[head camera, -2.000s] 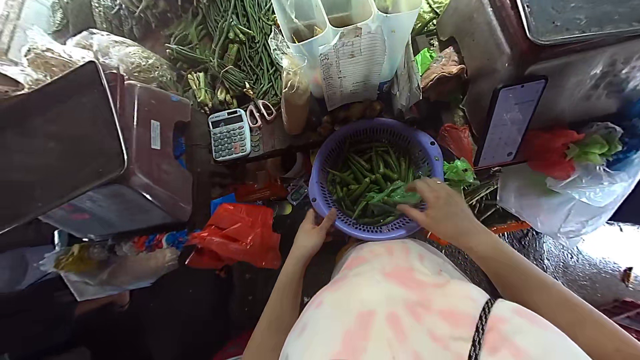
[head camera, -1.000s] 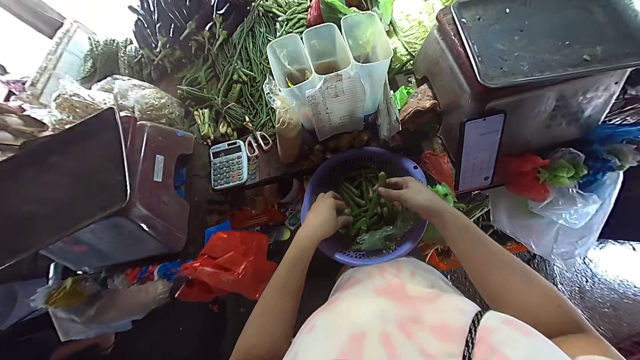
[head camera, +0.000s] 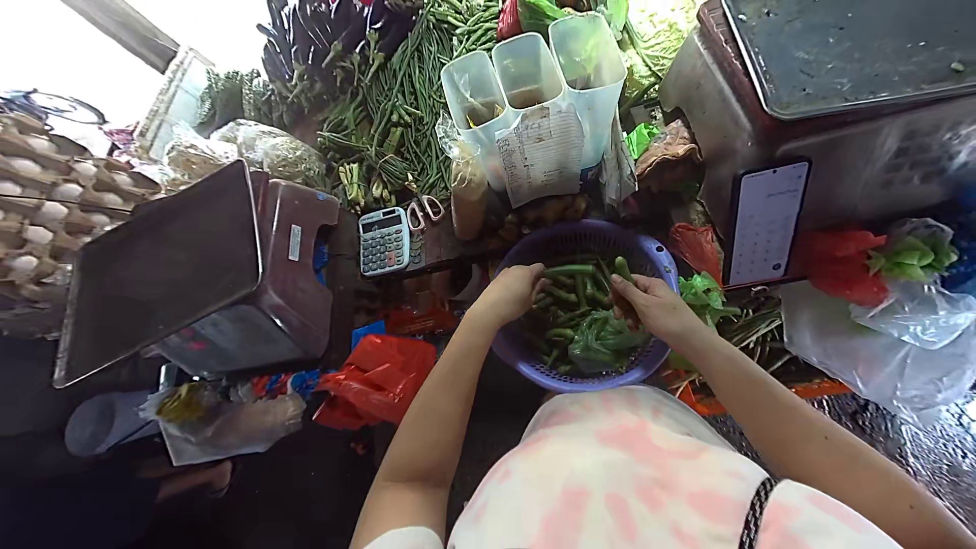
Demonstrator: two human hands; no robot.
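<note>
A purple plastic basket rests against my front with many long green chili peppers in it. My left hand is over its left side, its fingers closed on the end of a green pepper. Over the right side, my right hand holds another green pepper, which points up from the fingers; the palm side is hidden. A crumpled green plastic bag lies on the peppers at the front of the basket, just below my right hand.
Weighing scales stand left and right, a phone leaning on the right one. Behind the basket are a calculator, scissors and clear plastic containers. A red plastic bag hangs left; long beans lie behind.
My left hand has moved from the basket's near left rim to the peppers inside. My right hand has left the green plastic bag and now holds a pepper.
</note>
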